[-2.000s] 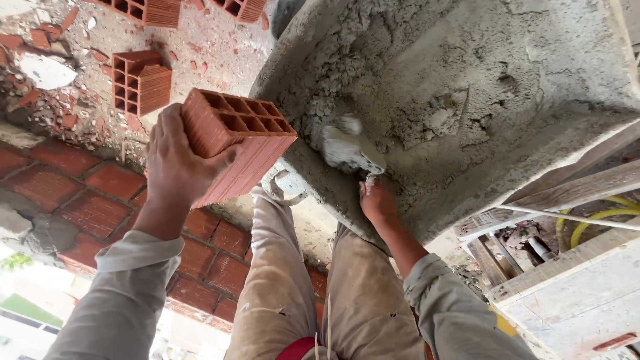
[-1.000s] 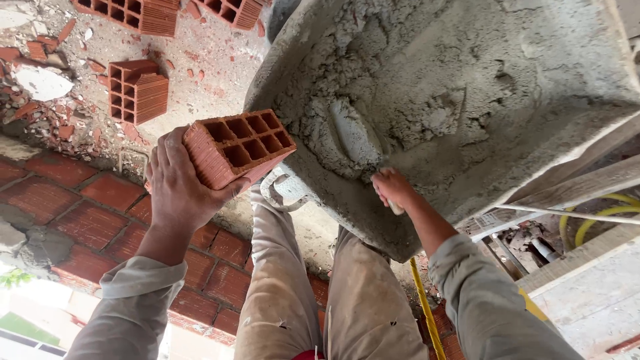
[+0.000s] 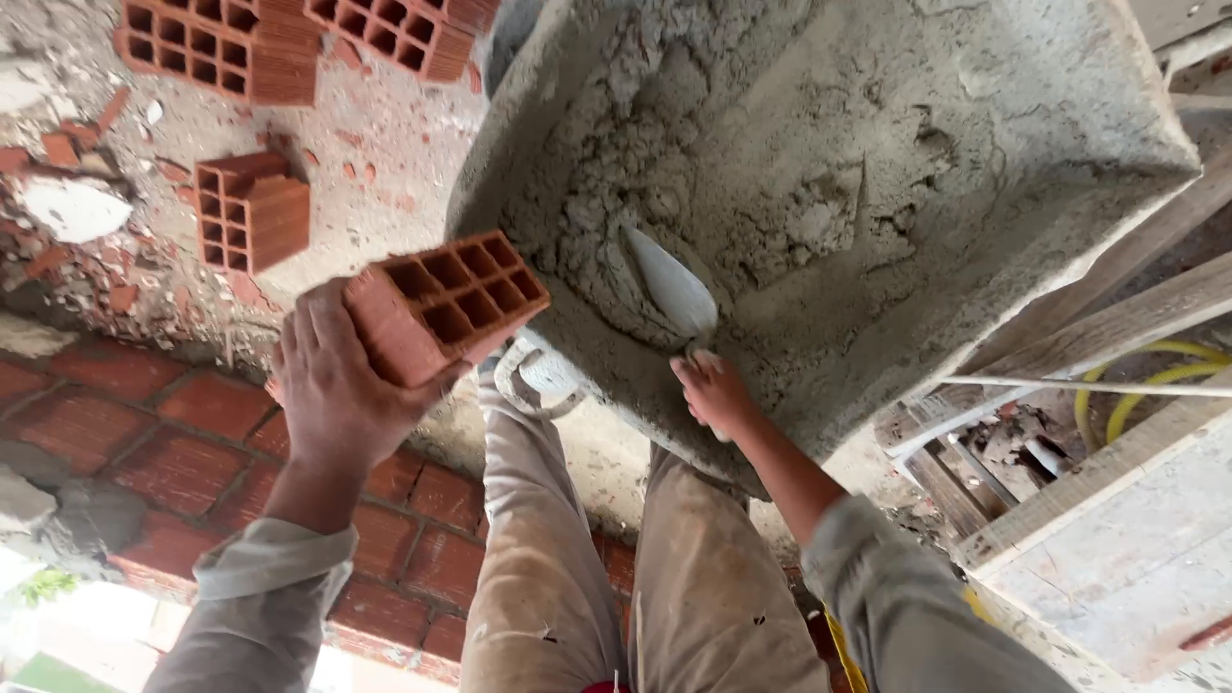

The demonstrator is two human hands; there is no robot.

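Note:
My left hand [image 3: 342,371] grips a hollow red clay brick [image 3: 448,308], its open cells facing up, beside the near left edge of a mortar trough [image 3: 1059,298]. Wet grey mortar [image 3: 770,192] lies in the trough. My right hand [image 3: 717,395] is closed around the handle of a masonry trowel [image 3: 671,284], most of which my fingers hide. The trowel's blade rests in the mortar near the trough's near side, its tip pointing away from me.
Several hollow bricks [image 3: 252,214] and broken red rubble [image 3: 125,279] lie on the floor at left. A brick wall [image 3: 183,462] runs below my left arm. Wooden boards [image 3: 1107,481] and a yellow hose [image 3: 1126,395] are at right.
My left hand has kept hold of the brick, which has tilted. The trowel in my right hand has moved in the mortar, and its blade now shows more plainly than one second ago.

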